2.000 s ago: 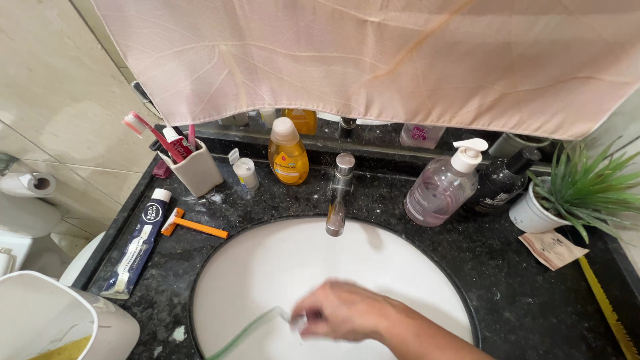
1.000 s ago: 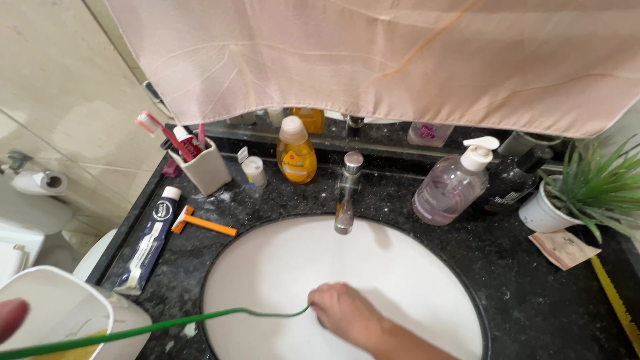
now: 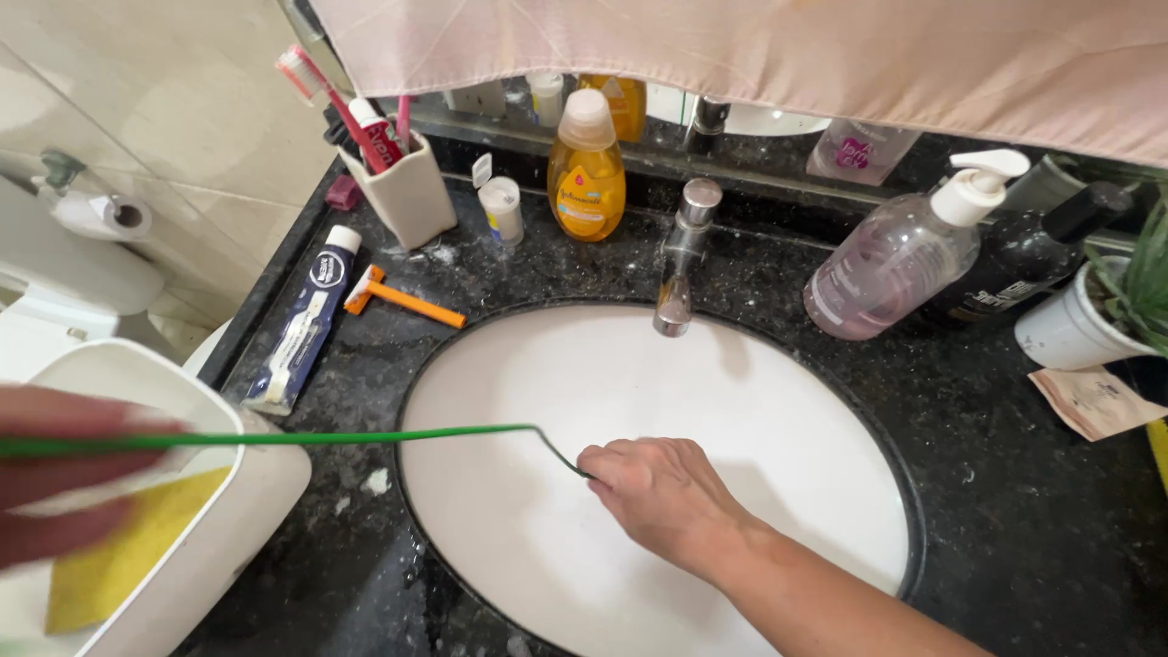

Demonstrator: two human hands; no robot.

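A thin green strip [image 3: 347, 438], its exact kind unclear, stretches from the left edge to above the white oval sink basin [image 3: 529, 365]. My right hand [image 3: 652, 493] pinches its bent, thinner end over the basin. At the left edge my left hand [image 3: 73, 474], blurred, is around the strip's other part, above a white plastic bin [image 3: 274, 465]. Inside the bin lies something flat and yellow [image 3: 137, 557]. Behind the basin stands the chrome faucet [image 3: 686, 255]; no water shows running from it.
Along the black counter are a toothpaste tube [image 3: 306, 319], an orange razor [image 3: 411, 301], a toothbrush cup [image 3: 406, 196], a small open-lidded container [image 3: 500, 212], a yellow shampoo bottle [image 3: 586, 173], a pump bottle [image 3: 894, 251], a dark bottle [image 3: 1022, 260], a potted plant [image 3: 1077, 315] and a sachet [image 3: 1095, 401].
My left hand has come further into view from the left edge. The green strip, low and curved at first, now runs nearly level with a bend near my right hand.
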